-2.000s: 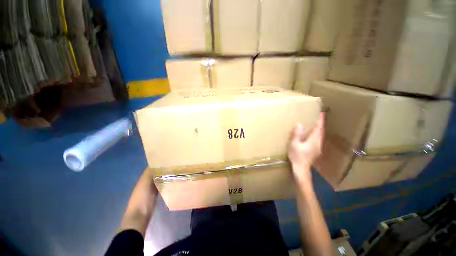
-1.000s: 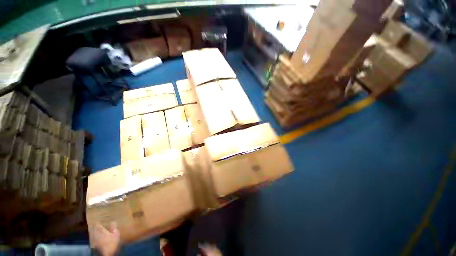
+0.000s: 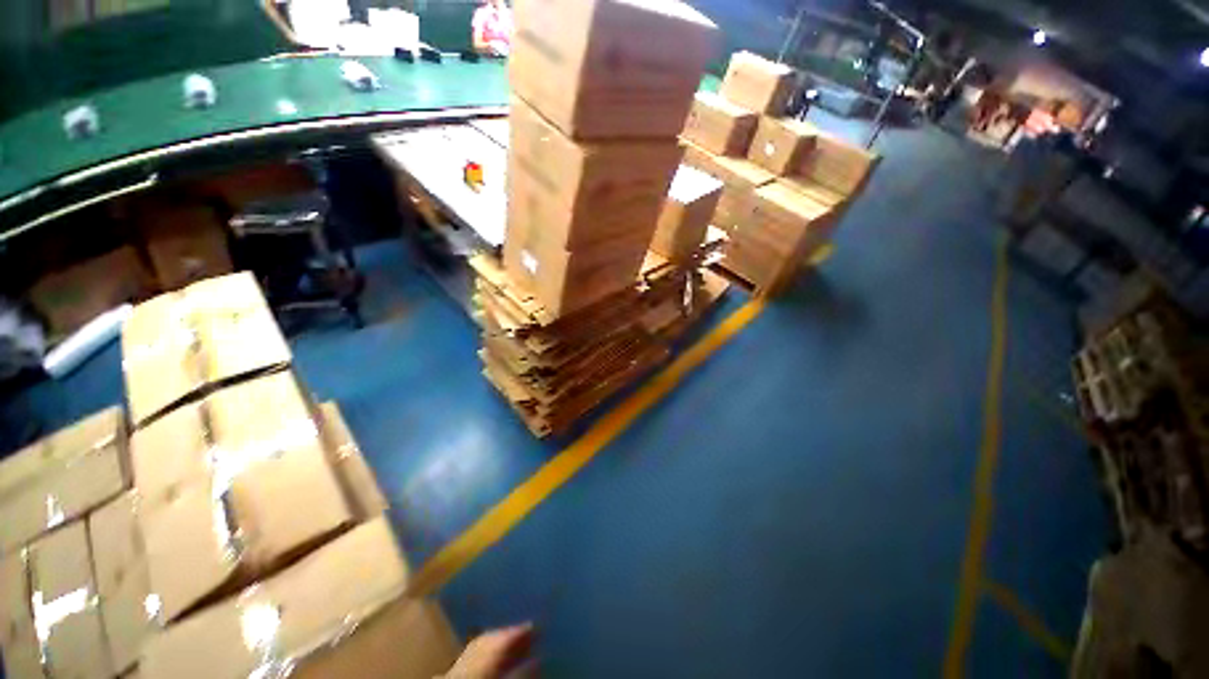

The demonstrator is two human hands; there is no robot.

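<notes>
Closed, taped brown cartons (image 3: 265, 458) are stacked at the lower left, their tape shiny. Part of one hand, which looks like my right hand (image 3: 491, 654), is at the bottom edge beside the nearest carton (image 3: 385, 647). It is blurred and mostly cut off, and I cannot tell whether it touches that carton. My left hand is not in view.
Three stacked cartons (image 3: 603, 159) stand on flattened cartons (image 3: 557, 371) beside a white-topped table (image 3: 444, 166). A green conveyor (image 3: 146, 120) carries small pouches. More cartons (image 3: 782, 199) stand behind. Yellow lines (image 3: 530, 491) cross the blue floor.
The view has swung right, showing more of the conveyor, aisle and carton stacks. The V28 carton was between both hands earlier; now only one hand shows at the bottom edge.
</notes>
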